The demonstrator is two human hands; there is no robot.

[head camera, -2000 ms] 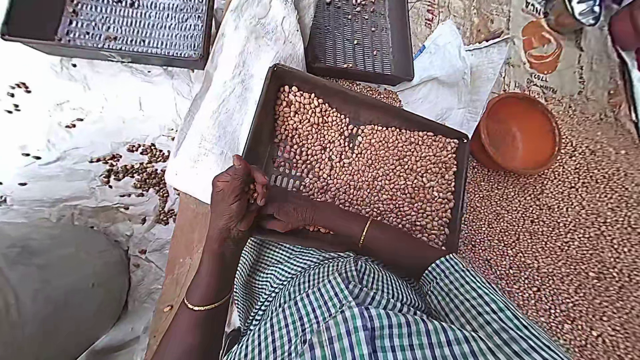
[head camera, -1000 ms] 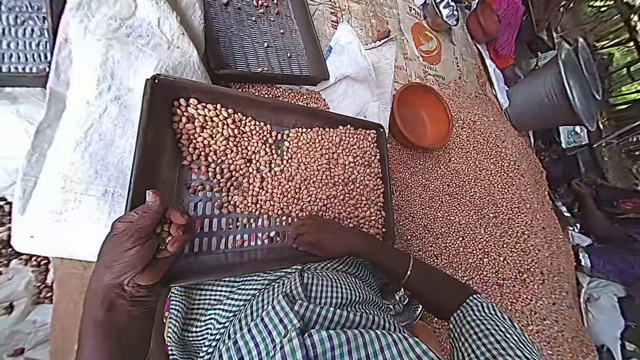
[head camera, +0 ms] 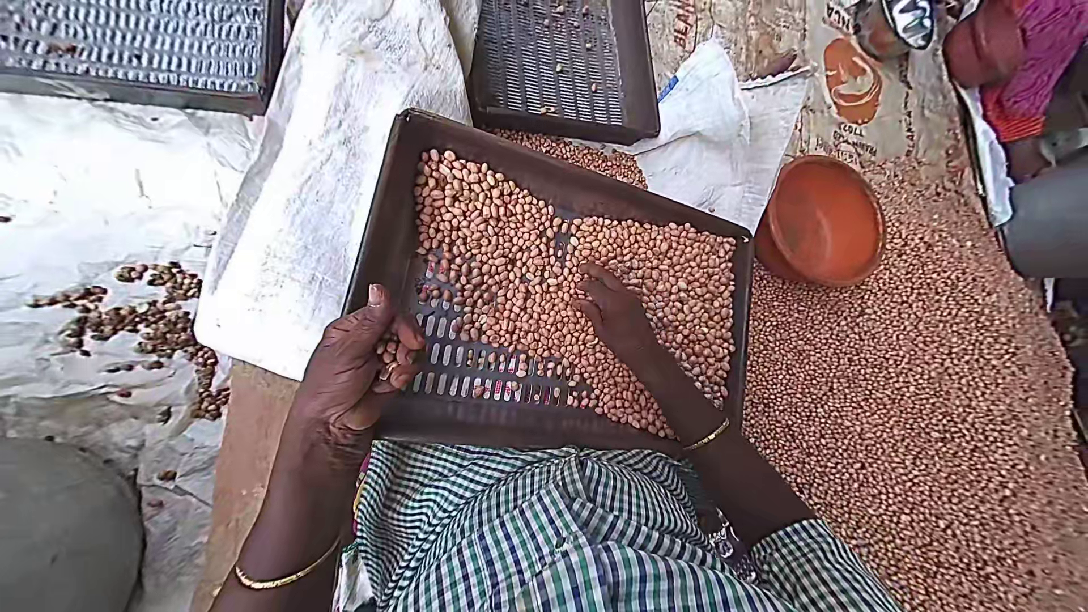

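A dark slotted plastic tray (head camera: 552, 429) lies tilted across my lap, with shelled peanuts (head camera: 501, 246) spread over its upper and right parts. Its slotted floor shows bare at the lower left. My left hand (head camera: 361, 365) is at the tray's left edge, its fingers curled around a small bunch of peanuts. Over the peanuts right of the tray's middle is my right hand (head camera: 616, 310), its fingers spread and touching them; nothing held shows between them.
An orange bowl (head camera: 824, 221) stands right of the tray on a wide layer of peanuts (head camera: 918, 408). Beyond are two more slotted trays (head camera: 552, 68), (head camera: 136, 51) and white sacks (head camera: 331, 170). Dark discarded kernels (head camera: 161, 323) lie left on a white sheet. A grey rounded container (head camera: 68, 527) stands lower left.
My right hand has moved from the tray's near side up onto the peanuts. Two seconds ago it was beside my left hand. My left hand still holds peanuts at the tray's left edge.
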